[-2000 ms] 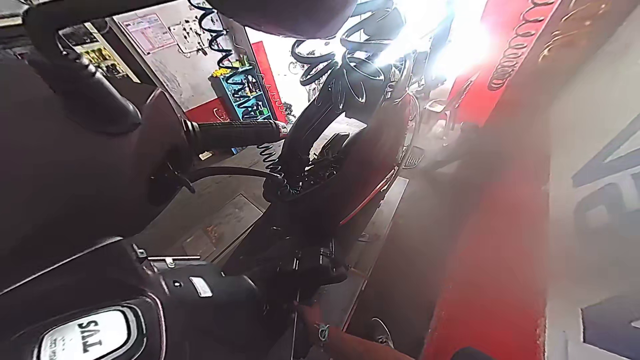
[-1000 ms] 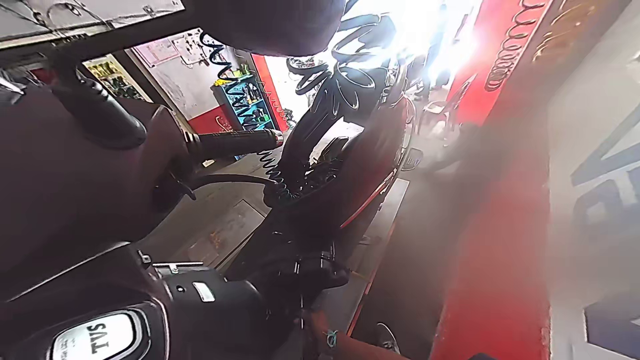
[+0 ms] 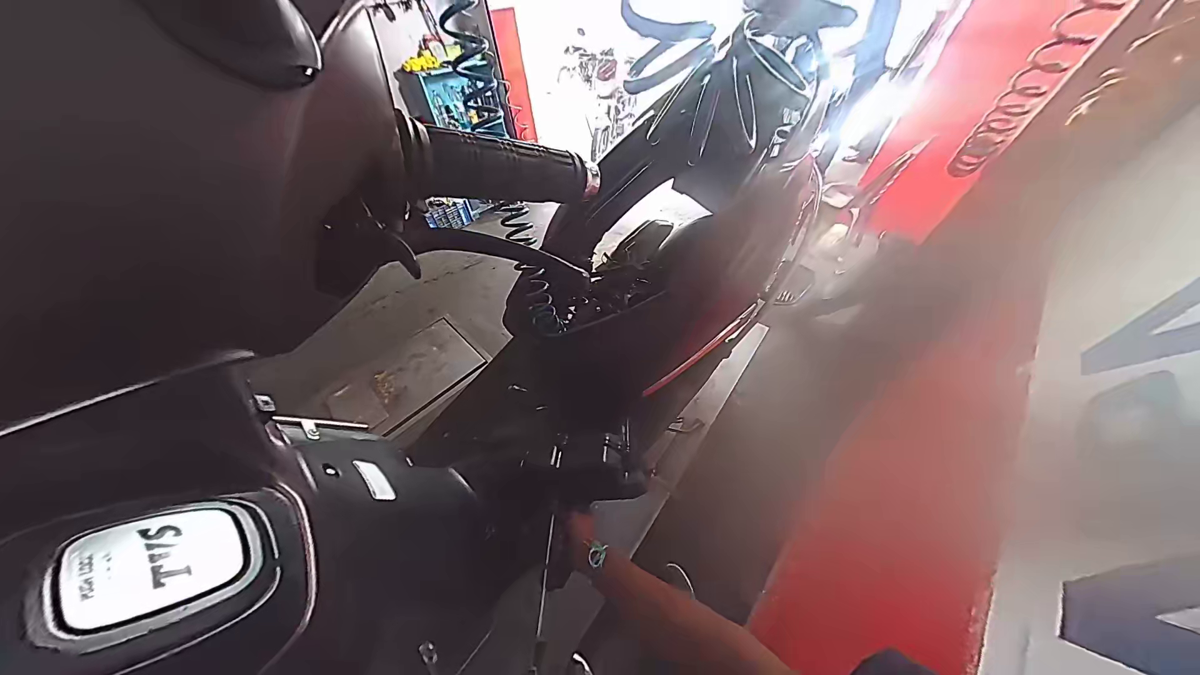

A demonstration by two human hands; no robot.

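A dark TVS scooter fills the left and middle of the head view, with its front body panel [image 3: 234, 187], handlebar grip [image 3: 506, 164] and brake lever [image 3: 487, 246]. From the lower right, my right forearm reaches toward the scooter's lower middle, a thin bracelet around the wrist. My right hand [image 3: 580, 527] is beside dark parts under the seat area; its fingers are hidden in shadow, so what it touches cannot be told. Close by, a thin bright rod or cable [image 3: 546, 581] runs downward. My left hand is out of view.
Behind the grip hangs a dark coiled hose [image 3: 466, 66], near a blue rack [image 3: 445, 94]. Another coiled hose [image 3: 1008, 112] hangs along the red wall band [image 3: 881, 525] at right. A metal-edged floor plate [image 3: 412, 375] lies beyond the scooter. Glare blurs the background.
The view has shifted, and more of my right forearm shows at the bottom. My right hand remains at the scooter's lower middle.
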